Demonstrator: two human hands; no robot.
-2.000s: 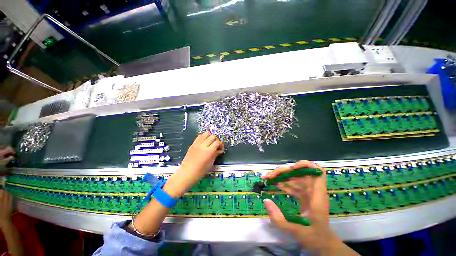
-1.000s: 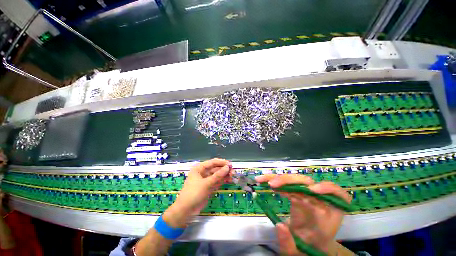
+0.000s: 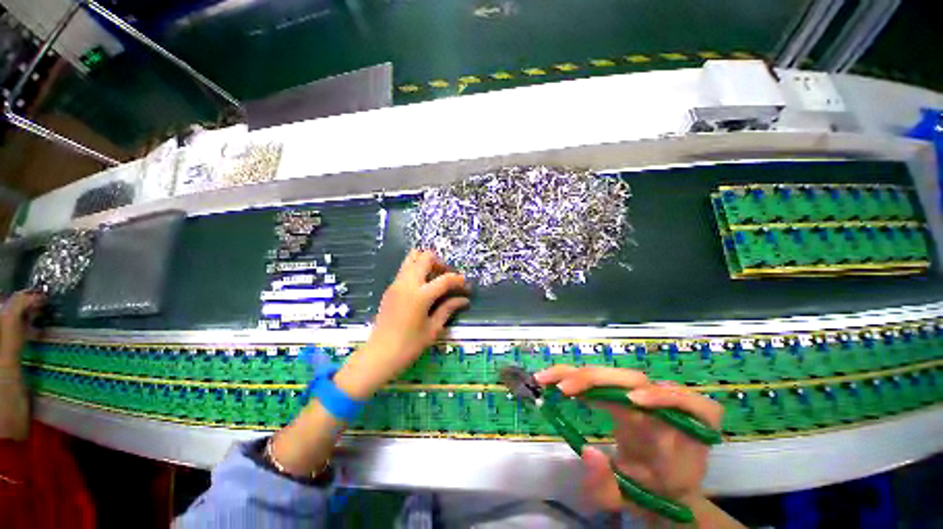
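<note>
My left hand (image 3: 414, 310), with a blue wrist band (image 3: 336, 398), is at the near left edge of the silver component pile (image 3: 527, 227). Its fingertips touch or hover at the pile; whether they hold a piece cannot be told. My right hand (image 3: 657, 439) holds green-handled cutters (image 3: 579, 413) over the green PCB panels (image 3: 248, 382). The cutters' handles are spread and their dark jaws point up and left. The panels lie in a long double row nearest me.
Stacked PCB panels (image 3: 827, 229) lie at right on the dark belt. Left of the pile are white and dark connector blocks (image 3: 302, 298), a translucent flat tray (image 3: 132, 263) and a smaller silver pile (image 3: 64, 258). Another person's hand (image 3: 16, 320) is at far left.
My left hand has moved from the cutters' jaws up to the pile. The cutters have stayed in my right hand, and their jaws are now apart from my left fingers.
</note>
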